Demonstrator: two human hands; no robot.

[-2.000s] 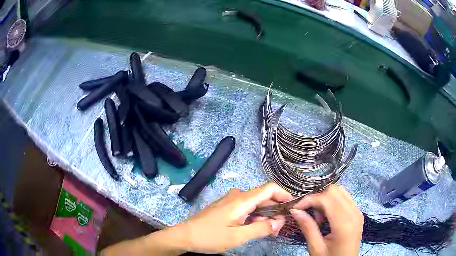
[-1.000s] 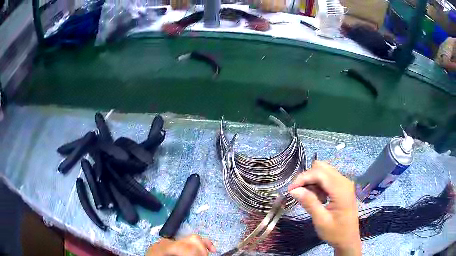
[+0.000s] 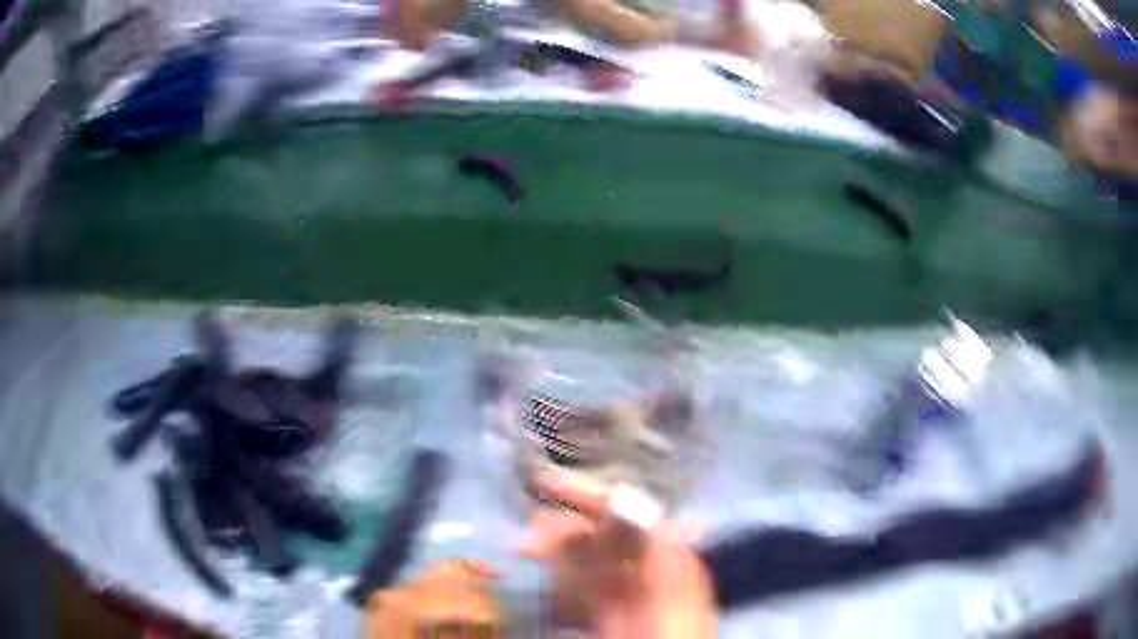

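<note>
The frame is strongly blurred. My right hand [image 3: 630, 562] is at the bottom centre, over the near side of the stack of curved metal strips [image 3: 555, 424]. My left hand [image 3: 437, 602] is at the bottom edge, left of my right hand and partly cut off. Blur hides whether either hand holds anything. Black soft sleeves [image 3: 250, 412] lie in a pile on the left. One separate sleeve [image 3: 402, 522] lies between the pile and the metal stack, just above my left hand. The black wire bundle [image 3: 899, 543] lies to the right of my right hand.
A spray can [image 3: 911, 406] with a white top stands on the right of the pale bench [image 3: 774, 437]. Beyond it runs the green belt [image 3: 374, 256], with several dark curved pieces lying apart. Across the belt, blurred hands [image 3: 612, 19] show over a white surface.
The view has shifted and blurred. My right hand has moved left and lower, closer to my left hand. The silvery strips that ran between my hands no longer show clearly.
</note>
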